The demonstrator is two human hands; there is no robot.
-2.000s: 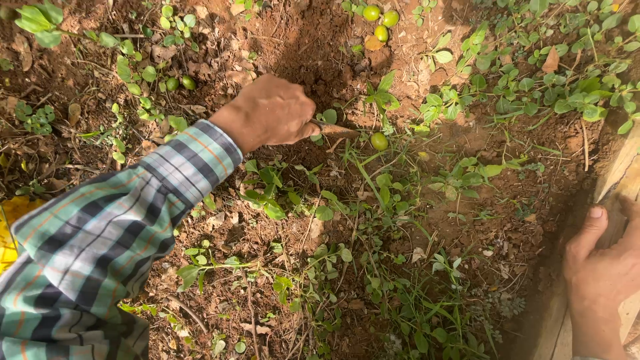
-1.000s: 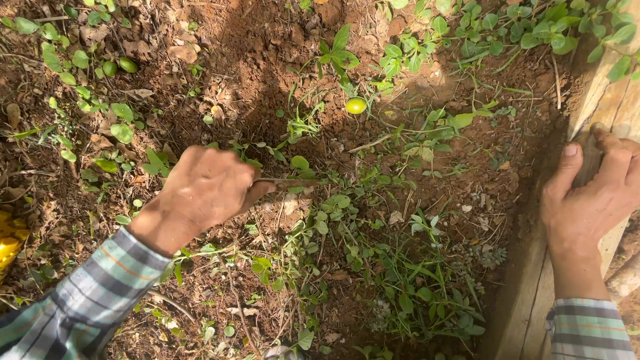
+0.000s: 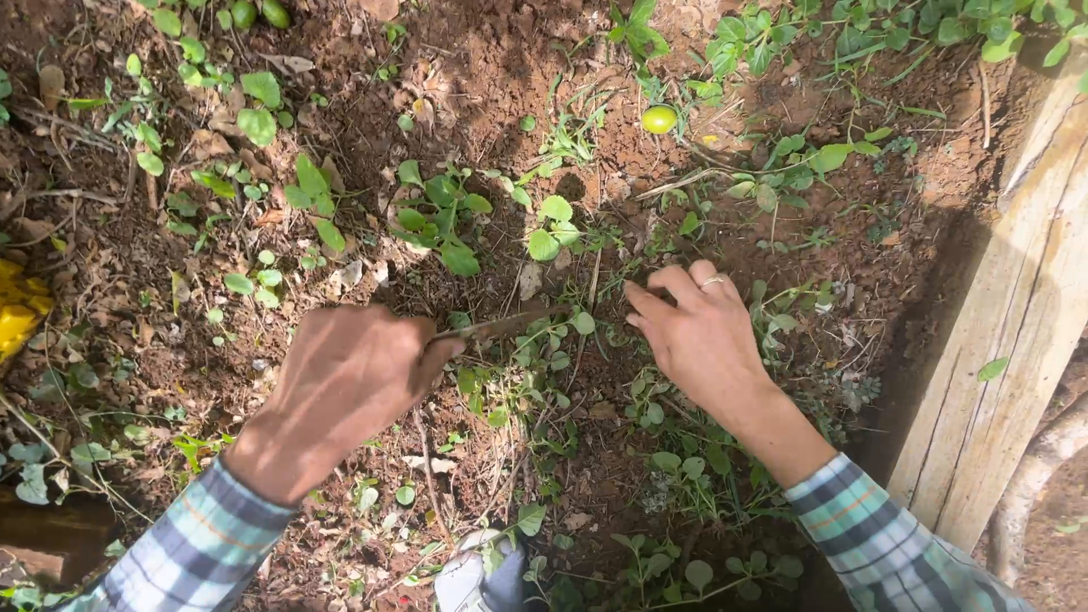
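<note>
My left hand (image 3: 353, 374) is closed around the handle of a knife-like metal blade (image 3: 510, 325), which points right, low over the soil among small green weeds (image 3: 531, 340). To the right of the blade tip, my right hand (image 3: 701, 331) reaches down to the weeds with its fingers bent and a ring on one of them. Whether its fingertips pinch a stem is not clear. A yellow-green fruit (image 3: 659, 119) lies on the reddish soil above my right hand.
A squared wooden beam (image 3: 994, 340) runs along the right side, with a pale branch (image 3: 1037, 476) beside it. A shoe (image 3: 483, 574) shows at the bottom. Something yellow (image 3: 19, 308) sits at the left edge. Two green fruits (image 3: 259, 13) lie at the upper left.
My right hand has left the wooden beam and moved left to the weeds near the blade. My left hand still holds the blade, after moving from beside the yellow-green fruit to lower down.
</note>
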